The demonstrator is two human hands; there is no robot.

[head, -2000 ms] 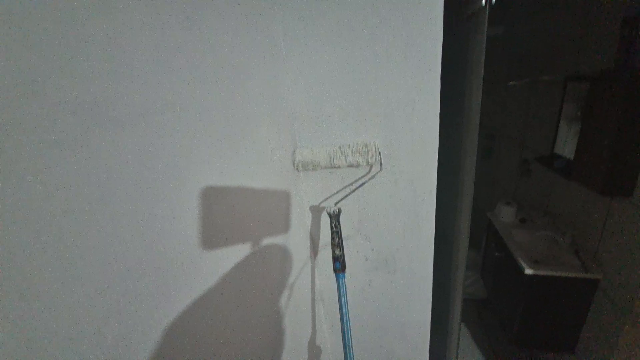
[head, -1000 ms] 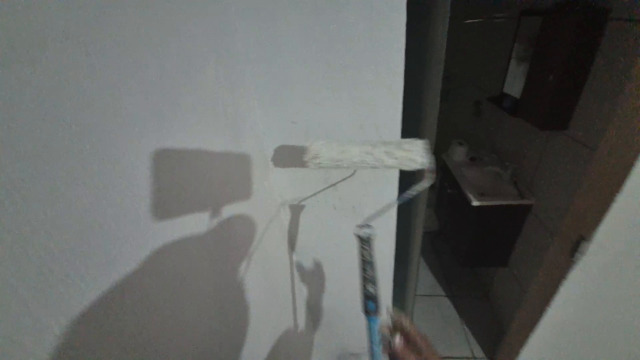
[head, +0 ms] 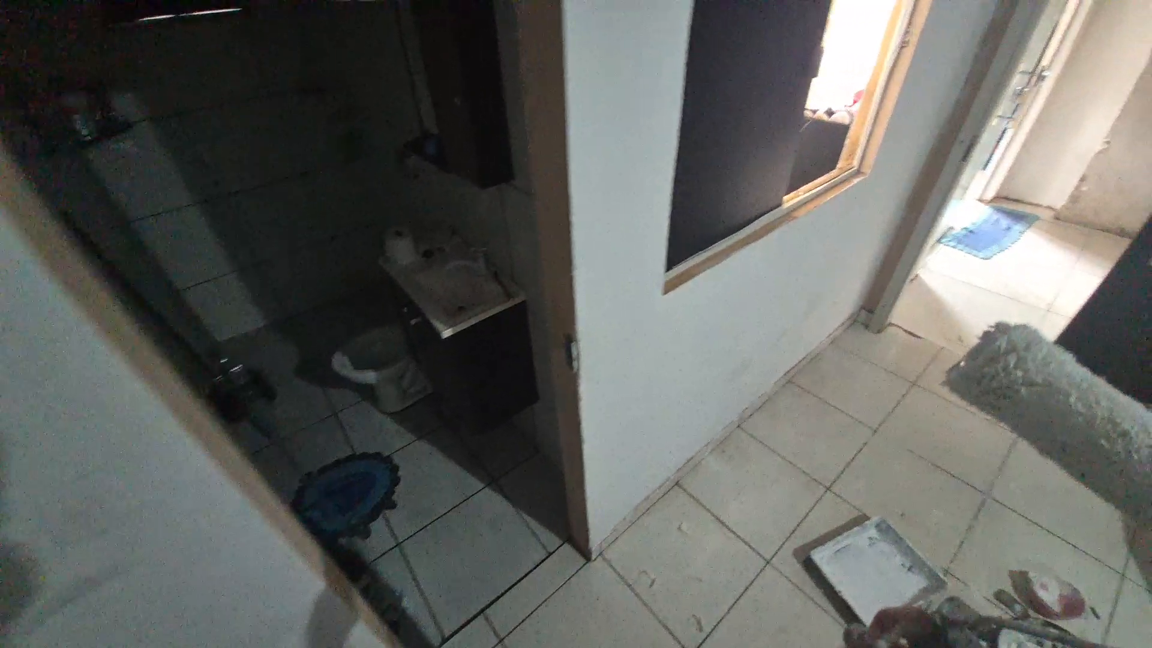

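A fluffy, pale paint roller sleeve [head: 1062, 409] juts in from the right edge, above the tiled floor in the view. At the bottom edge, dim and cut off, what looks like my right hand [head: 900, 627] closes around the roller's dark handle [head: 976, 619]. A white paint tray [head: 873, 569], coated with paint, lies on the floor just beyond that hand. Beside it to the right is a round, reddish and whitish item [head: 1048, 594] that I cannot identify. My left hand is out of view.
A white wall corner [head: 630, 360] divides a dark bathroom doorway from the lit hall. Inside are a sink [head: 459, 288], a toilet [head: 382, 364] and a blue mat [head: 346, 493]. A wood-framed opening [head: 765, 243] is in the wall; another blue mat [head: 990, 231] lies at the far doorway.
The view has swung right and down. The roller, earlier at the white wall, is now away from it at the right. The tray and the floor around it have come into view.
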